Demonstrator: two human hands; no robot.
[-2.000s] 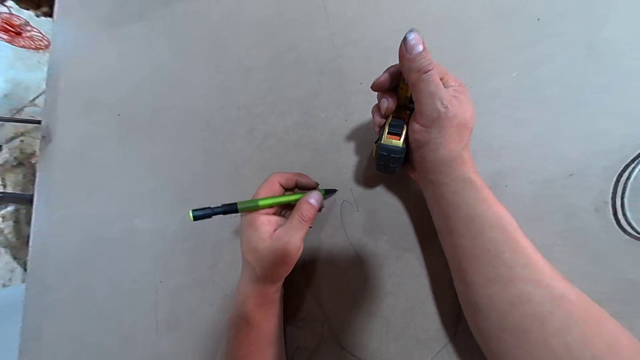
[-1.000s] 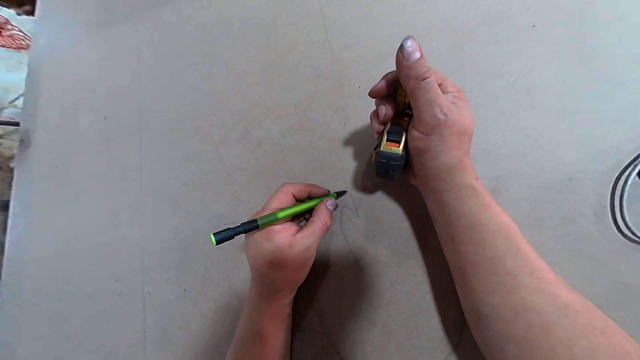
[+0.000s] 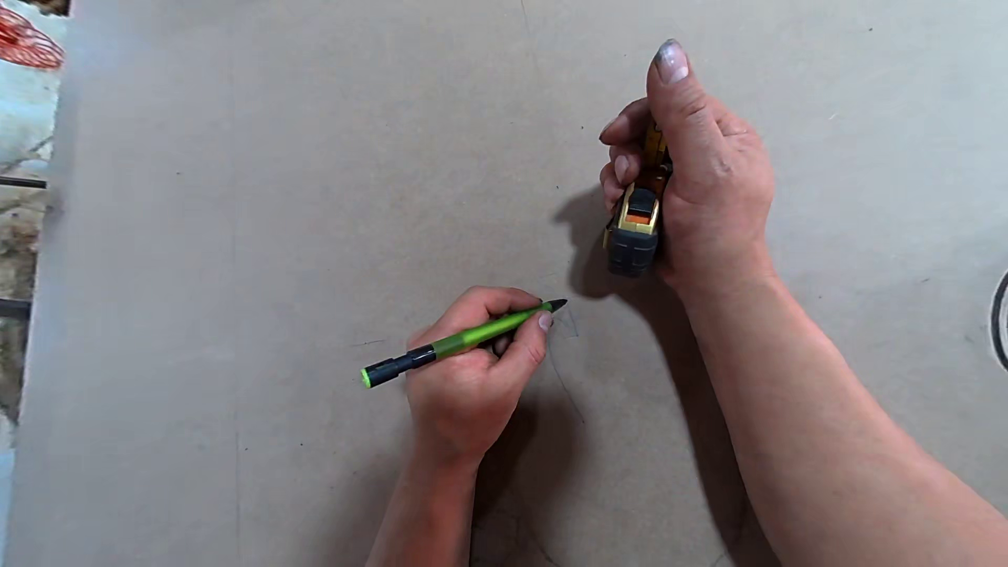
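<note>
My left hand (image 3: 472, 378) grips a green and black marking pencil (image 3: 480, 334) between thumb and fingers, its dark tip pointing up and to the right, close to thin pencil lines on a grey-brown board (image 3: 354, 197). Farther up and to the right, my right hand (image 3: 709, 173) holds a tape measure (image 3: 636, 228) with a black and yellow case, its fingers curled behind it and the thumb raised. A short piece of yellow blade shows near the fingers. Whether the pencil tip touches the board cannot be told. Both hands cast shadows on the board.
The board's left edge (image 3: 49, 213) runs down the left side of the view. Beyond it lie a red scribble-like patch (image 3: 27, 39) on a pale surface and a dark bar (image 3: 20, 182). A black looped cable or ring (image 3: 998, 323) is partly visible at the right edge.
My left hand with the pencil has moved right and slightly down compared with two seconds ago, and the pencil is tilted more steeply. My right hand still holds the tape measure in about the same place.
</note>
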